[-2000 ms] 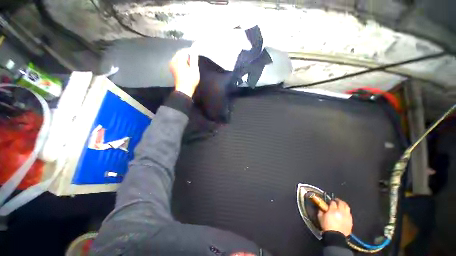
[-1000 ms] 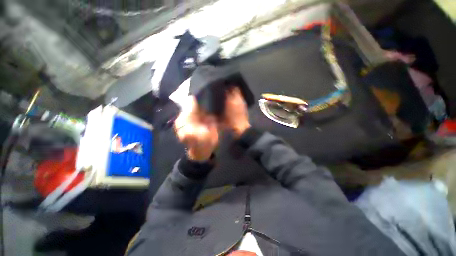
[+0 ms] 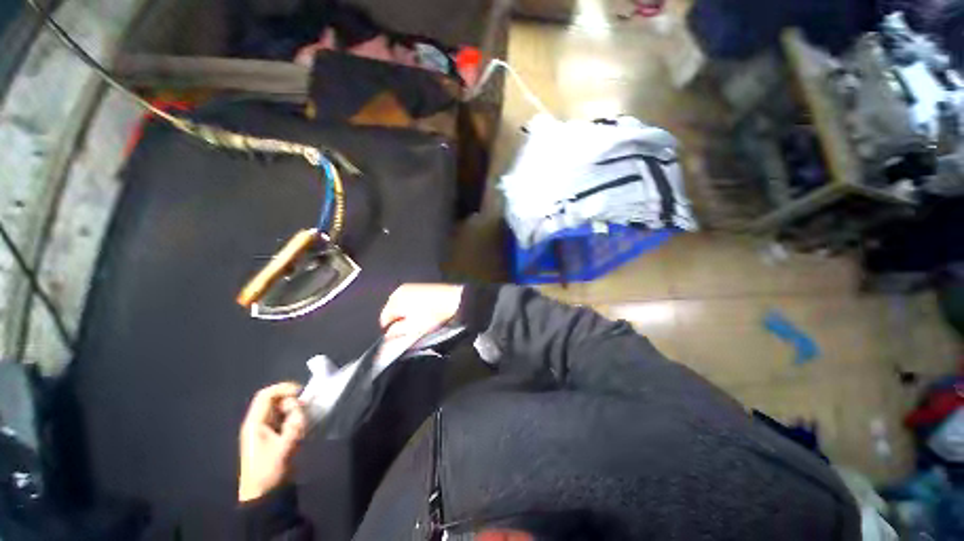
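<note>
My left hand (image 3: pixel 271 435) pinches the white end of a white-and-black cloth panel (image 3: pixel 336 393) near the table's front edge. My right hand (image 3: pixel 421 309) grips the same panel further right, at its upper edge. Part of the dark cloth hangs between the hands and blends with the black table and my sleeves. The steam iron (image 3: pixel 301 277) lies on its side on the black ribbed table (image 3: pixel 190 317), beyond my hands, with its tan handle to the left and its metal edge towards me.
The wrapped hose (image 3: pixel 248 141) runs from the iron to the upper left. Light grey panels with black stripes (image 3: pixel 608 174) are heaped on a blue crate (image 3: pixel 592 252) on the floor, right of the table. A wooden-edged stand (image 3: pixel 825 116) holds cloth at the upper right.
The view has turned right, bringing the crate and floor into sight. My right hand has let go of the iron since the oldest frame. Both hands now hold the panel near my body, spread apart.
</note>
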